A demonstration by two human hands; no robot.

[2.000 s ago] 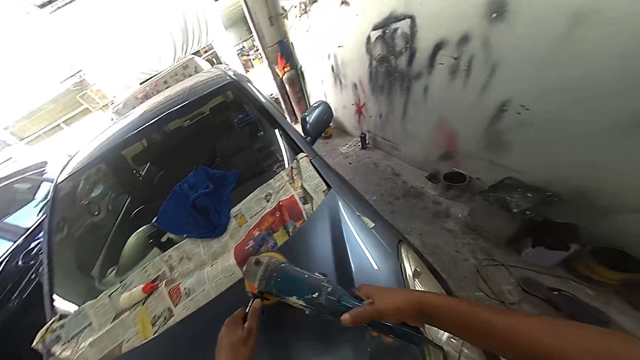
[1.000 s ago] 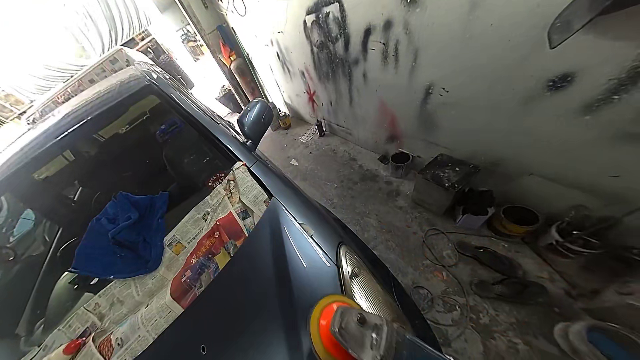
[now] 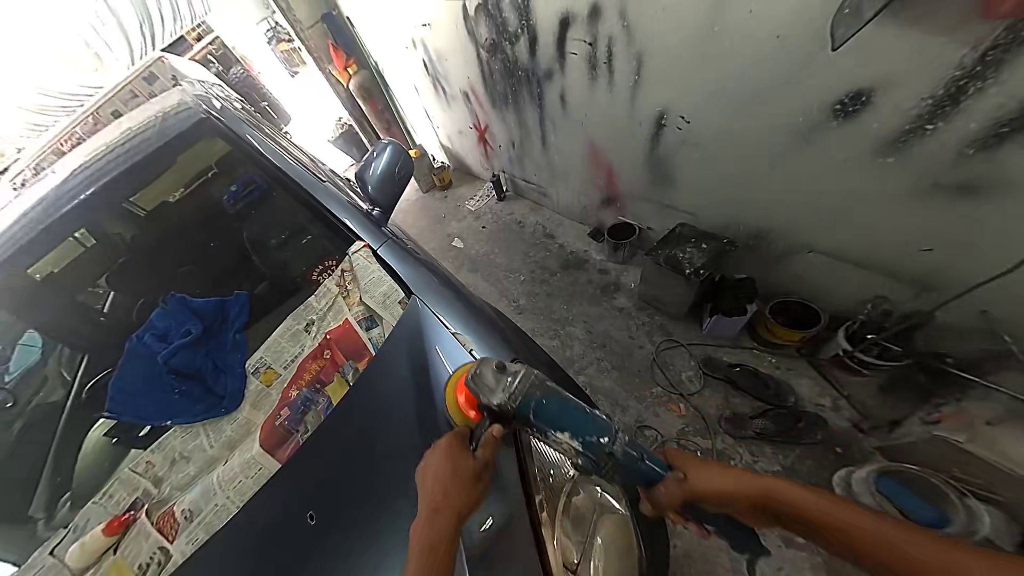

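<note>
My right hand (image 3: 680, 488) is wrapped around the rear body of a teal angle polisher (image 3: 572, 420). At its front, my left hand (image 3: 458, 470) grips the side handle, close to the gear head. The polisher's yellow and orange round pad (image 3: 462, 394) is tilted on edge against the dark blue car hood (image 3: 352, 448), near the fender seam; whether it spins I cannot tell. Just below the tool is the headlight (image 3: 592, 520). Newspaper sheets (image 3: 216, 440) cover the base of the windshield, and a blue cloth (image 3: 184, 360) lies partly on them and on the glass.
A side mirror (image 3: 386, 178) juts out beyond the fender. A white and red bottle (image 3: 100, 540) lies on the newspaper. Along the paint-marked wall (image 3: 720, 104) stand open cans (image 3: 792, 320), a box (image 3: 680, 272) and a bucket (image 3: 912, 504). Slippers (image 3: 752, 382) and a cable (image 3: 680, 368) lie on the floor.
Both hands, out of view one second ago, are visible on the polisher again. The pad now rests near the fender seam, further up the hood than one second ago. The view has turned right since the first frame.
</note>
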